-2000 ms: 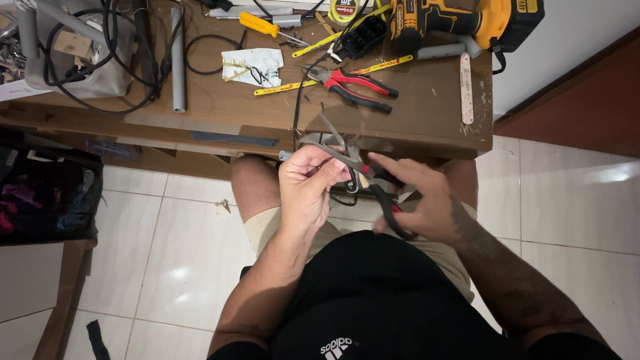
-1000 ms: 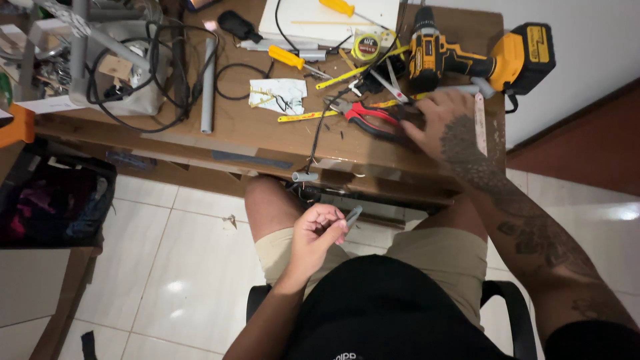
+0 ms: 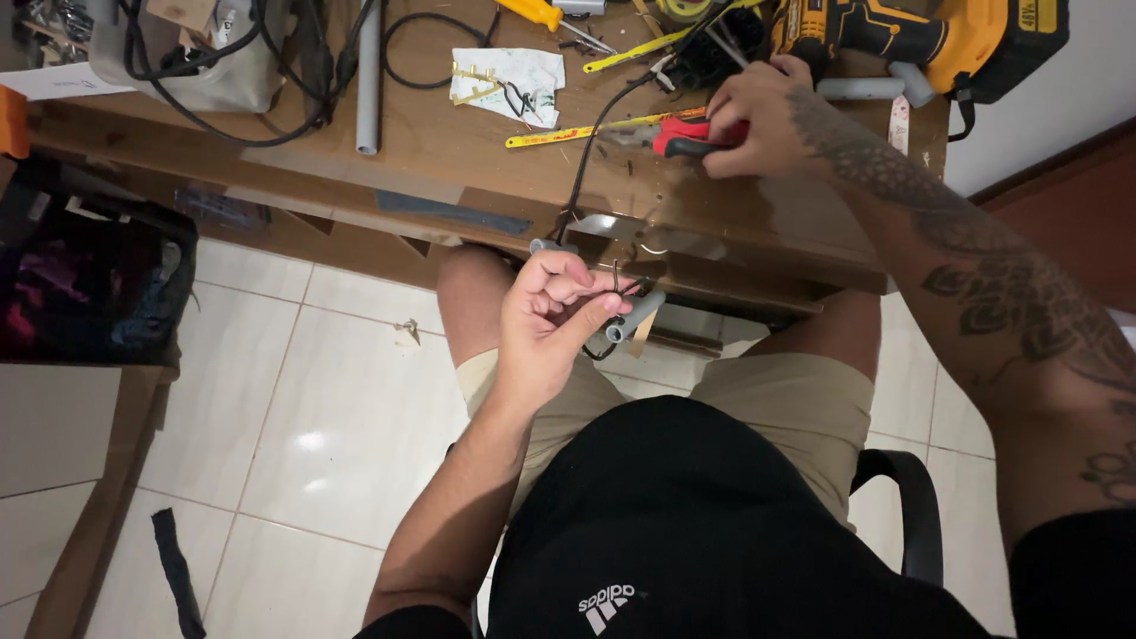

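Note:
Over my lap, my left hand [image 3: 555,324] pinches a thin black wire [image 3: 616,277] between thumb and fingers. A short grey plastic pipe [image 3: 635,318] is beside its fingertips, and another grey pipe end [image 3: 543,246] shows just behind the hand. A black cable [image 3: 581,169] runs from there up over the table. My right hand [image 3: 763,120] is on the table at the handles of red-and-black pliers [image 3: 679,138]; whether its fingers grip them is unclear. The pliers' jaws point left, by a yellow hacksaw blade [image 3: 555,138].
A yellow cordless drill [image 3: 874,35] lies at the back right beside grey pipe pieces [image 3: 861,89]. Left of centre are a yellow screwdriver [image 3: 532,12], a white paper [image 3: 537,75] with brass parts, and a long grey pipe [image 3: 368,89]. A plastic bin [image 3: 253,84] with black cables stands farther left.
My right hand has moved from my left hand over my lap to the tabletop, now at the pliers' handles. My left hand has stayed over my lap.

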